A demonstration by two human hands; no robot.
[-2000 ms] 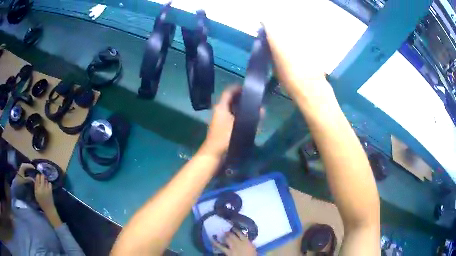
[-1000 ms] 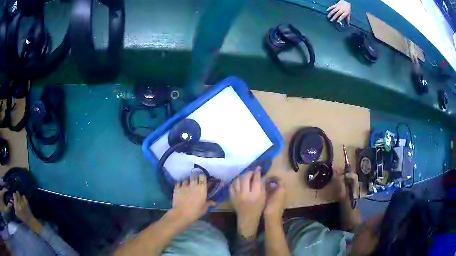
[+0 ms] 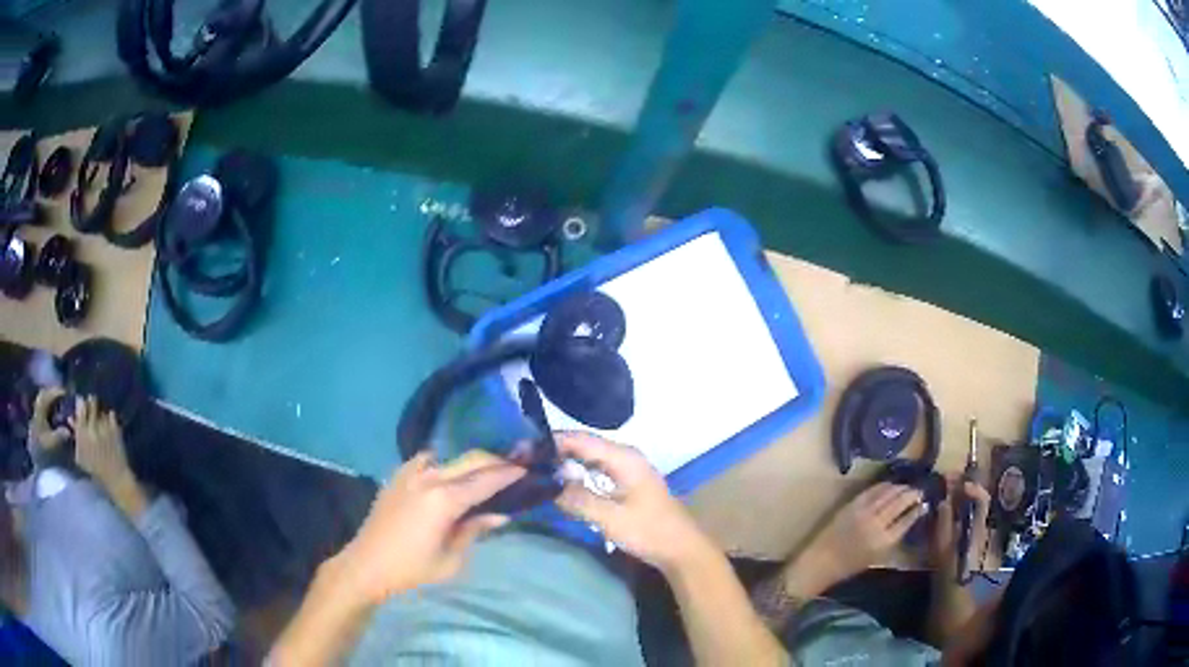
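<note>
My left hand and my right hand meet at the near left side of the blue-rimmed tray. Both grip a black ear cup, mostly hidden by the fingers. A black headband curves up from beside my left hand towards the tray; I cannot tell where it joins. A small white crumpled piece shows at my right fingertips. Two round black ear cups lie over the tray's white lining, one partly over the other.
Headphones lie on the green mat behind the tray and further left. More headphones are on cardboard at right, beside another person's hands. A person works at far left. The raised shelf holds headphones; a post rises behind the tray.
My hands have come down from the raised shelf, where they held a black headset, to the tray edge. They now hold an ear cup. The view has tilted down and shifted.
</note>
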